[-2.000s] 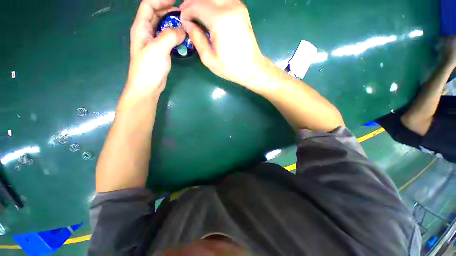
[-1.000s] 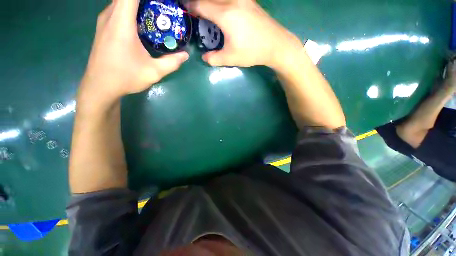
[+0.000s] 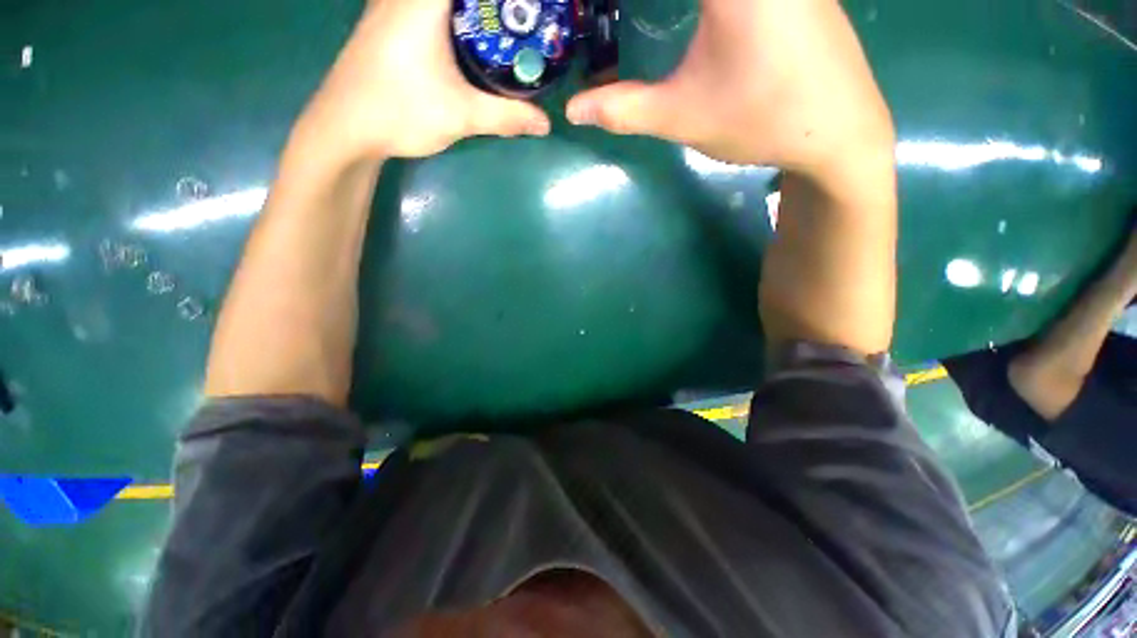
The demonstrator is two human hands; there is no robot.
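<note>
A black cylindrical unit (image 3: 516, 47) is at the top edge, its open end towards me. A blue-lit round circuit board with a pale green disc shows inside it. My left hand (image 3: 418, 87) holds the unit from its left side, its fingers cut off by the frame edge. A dark end cap (image 3: 599, 42), seen nearly edge-on, is just right of the unit. My right hand (image 3: 736, 94) is right of the cap with its thumb pointing left. Its fingertips are out of frame, and I cannot tell whether it touches the cap.
Small clear rings (image 3: 160, 283) lie at left on the green bench (image 3: 549, 287). A faint larger ring (image 3: 665, 25) lies near the top. A white slip (image 3: 773, 209) is mostly hidden by my right forearm. Another person's arm (image 3: 1060, 368) is at right. A blue bin (image 3: 56, 499) is lower left.
The unit, opened from its cap between the earlier frames, now sits further right in view. My right hand has shifted right, away from the unit, and the cap has turned nearly edge-on.
</note>
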